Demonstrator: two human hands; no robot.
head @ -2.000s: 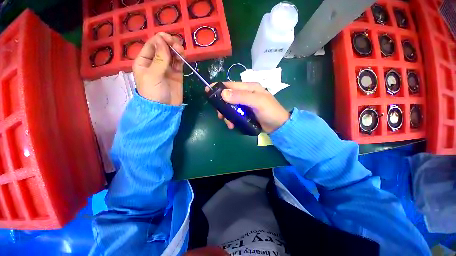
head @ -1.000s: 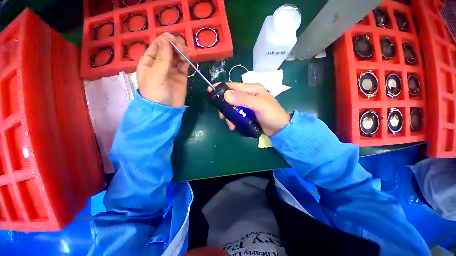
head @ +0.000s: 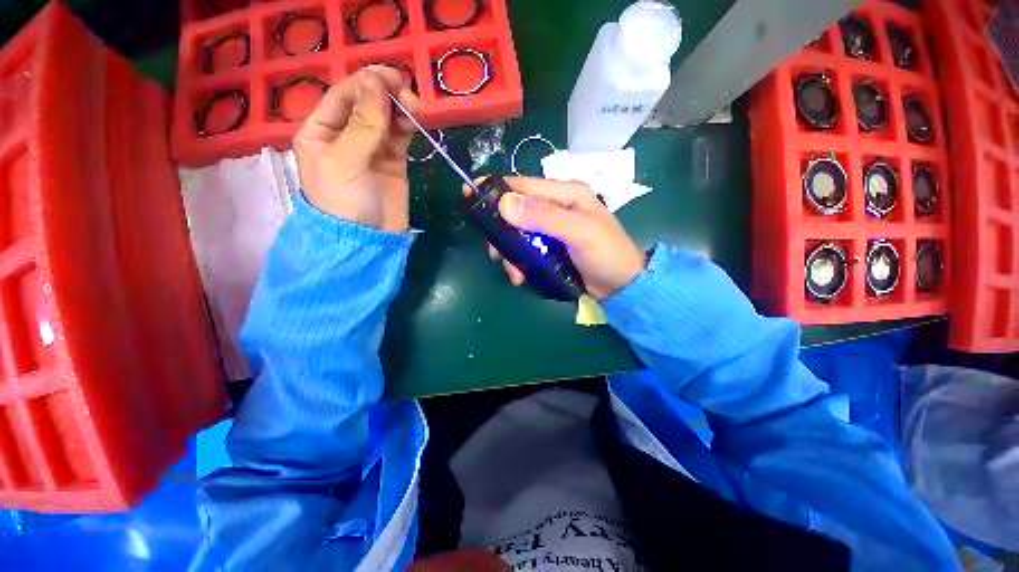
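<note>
My right hand [head: 575,229] is shut on a thick black electric screwdriver [head: 525,244] with a lit blue-white display on its side. Its thin silver shaft [head: 436,145] points up and left to my left hand [head: 360,151]. The fingertips of my left hand are pinched together at the shaft's tip. Whether they hold a tiny part there is too small to tell. Both hands are above the dark green mat.
A red foam tray of dark rings [head: 346,67] lies behind my left hand, a red tray of watch heads [head: 849,223] at right, stacked red trays [head: 123,279] at left. A white bottle [head: 618,89], white paper [head: 592,173], thin ring [head: 533,154] and grey support [head: 749,50] are behind.
My left hand has shifted slightly left, its fingertips still at the shaft's tip. The screwdriver has barely moved. The view has shifted slightly.
</note>
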